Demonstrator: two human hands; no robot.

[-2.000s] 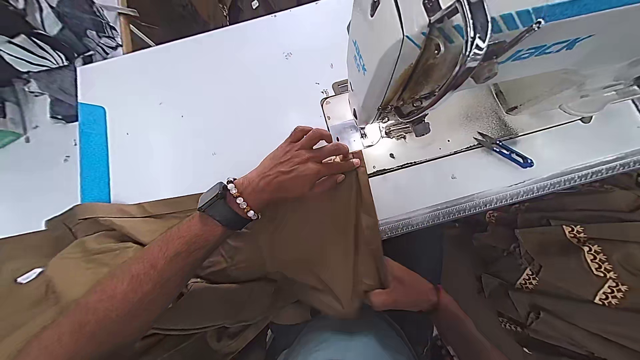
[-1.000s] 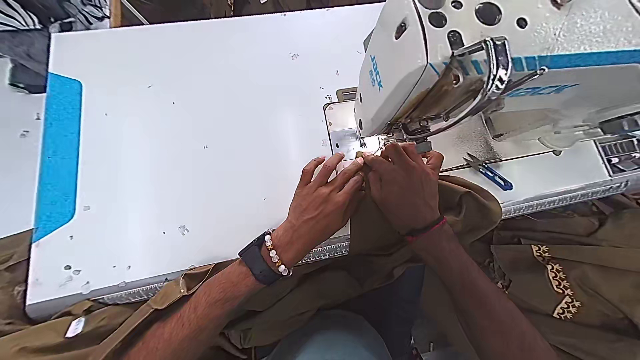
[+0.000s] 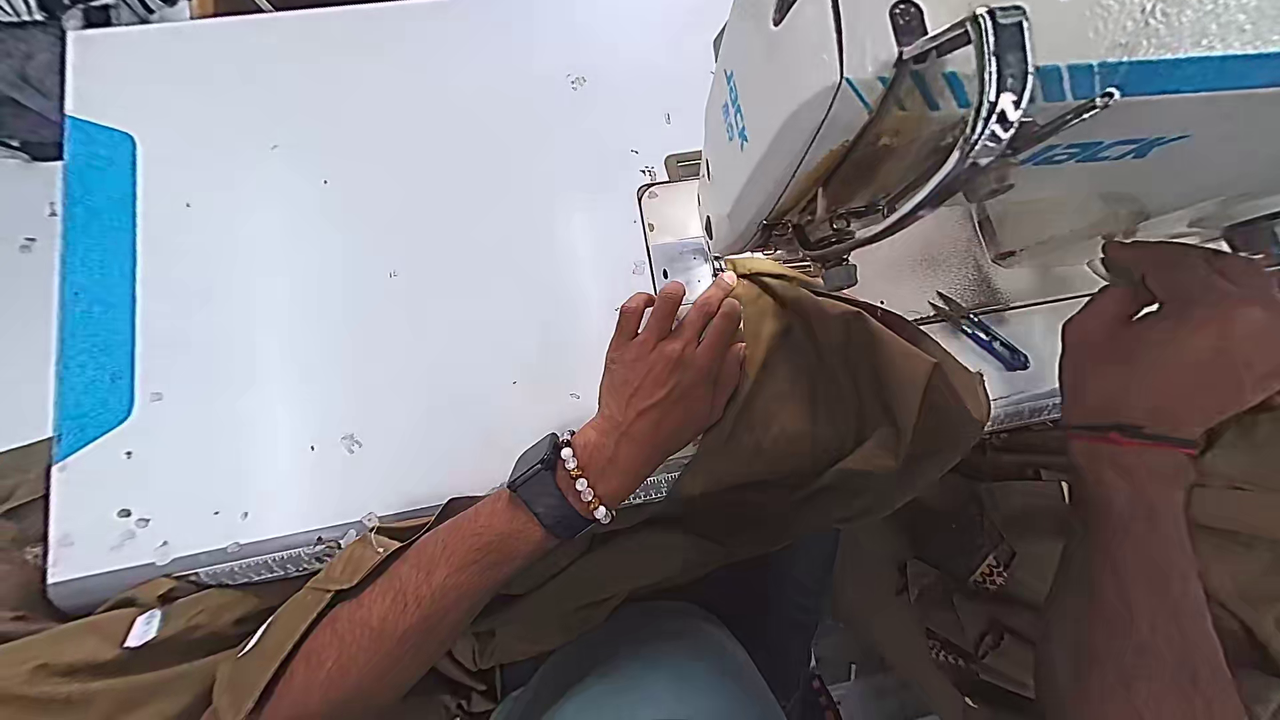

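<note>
Brown fabric lies with its edge at the needle area of a white and blue Jack sewing machine and hangs over the table's front edge. My left hand, with a dark watch and a beaded bracelet at the wrist, presses its fingertips on the fabric edge just by the presser foot. My right hand is at the right by the machine bed, its thumb and fingers curled close together; whether it holds something is unclear. Blue-handled thread snips lie on the table between the fabric and my right hand.
The white sewing table has a blue corner panel and scattered lint. A measuring scale runs along its front edge. More brown garments with patterned trim hang at the lower right. My knee is below the table edge.
My right hand has left the fabric at the presser foot and moved right, past the snips. My left hand stays on the fabric near the foot.
</note>
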